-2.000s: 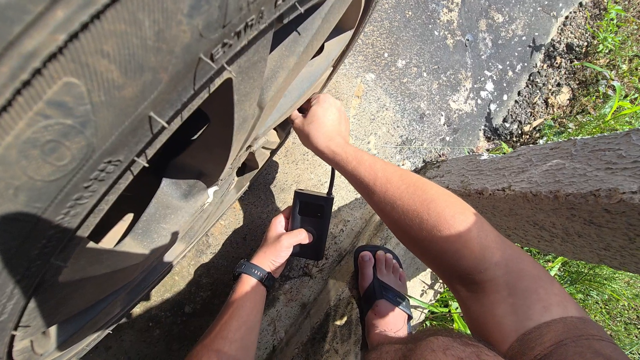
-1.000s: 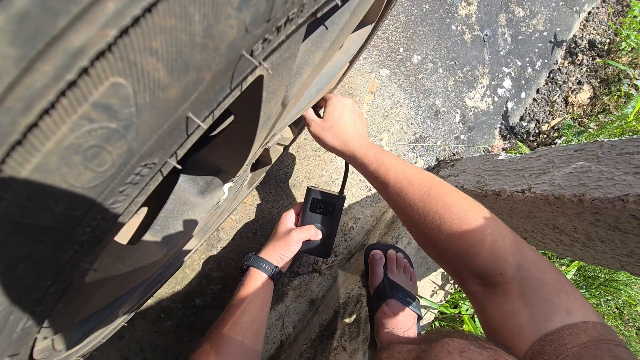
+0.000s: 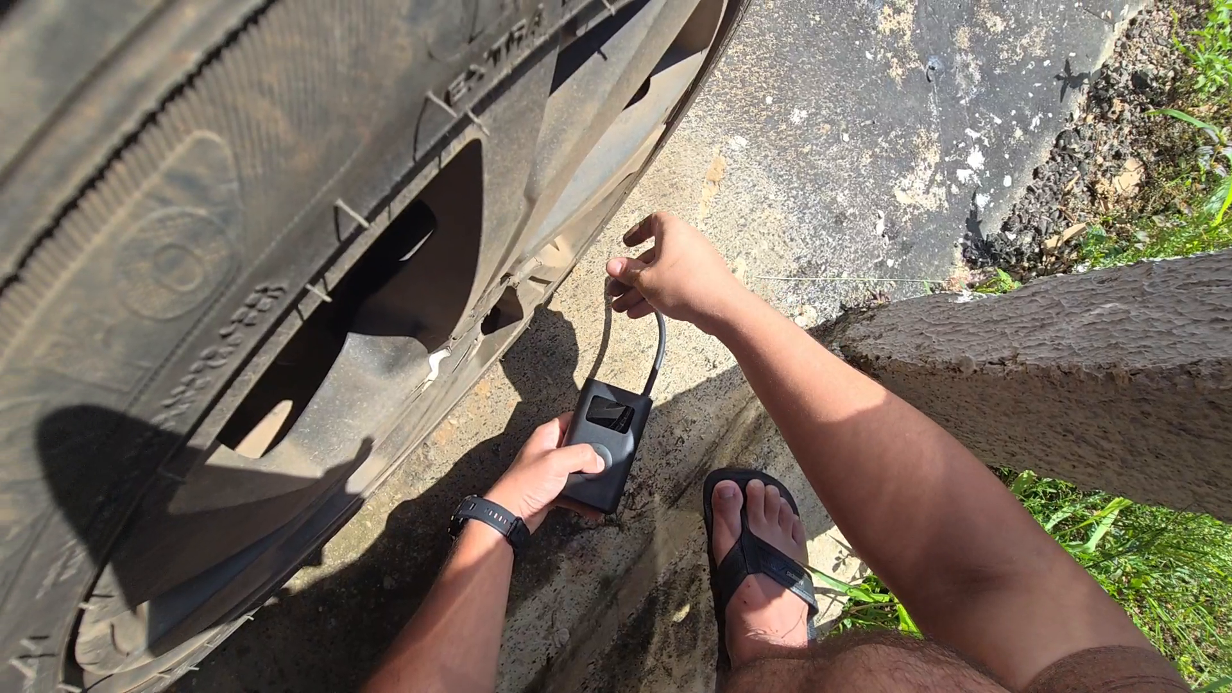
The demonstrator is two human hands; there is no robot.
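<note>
A black portable tyre inflator (image 3: pixel 611 433) is held in my left hand (image 3: pixel 549 469), its small display facing up and my thumb on the round control pad. A dark hose (image 3: pixel 660 348) loops up from the inflator's top to my right hand (image 3: pixel 669 272), whose curled fingers are around it; the hose end is hidden by the fingers. The right hand is just off the wheel rim, not touching it. To the left stands a large car tyre (image 3: pixel 221 183) with a grey spoked wheel (image 3: pixel 385 375). The valve stem cannot be made out.
My foot in a black flip-flop (image 3: pixel 760 568) rests on the concrete near the inflator. A rough concrete beam or post (image 3: pixel 1039 356) lies to the right, with grass (image 3: pixel 1107 568) beside it. Stained pavement (image 3: pixel 866 125) and loose gravel (image 3: pixel 1068 183) are beyond.
My right hand has come away from the wheel rim, bringing the hose into a visible loop. My left hand still holds the inflator.
</note>
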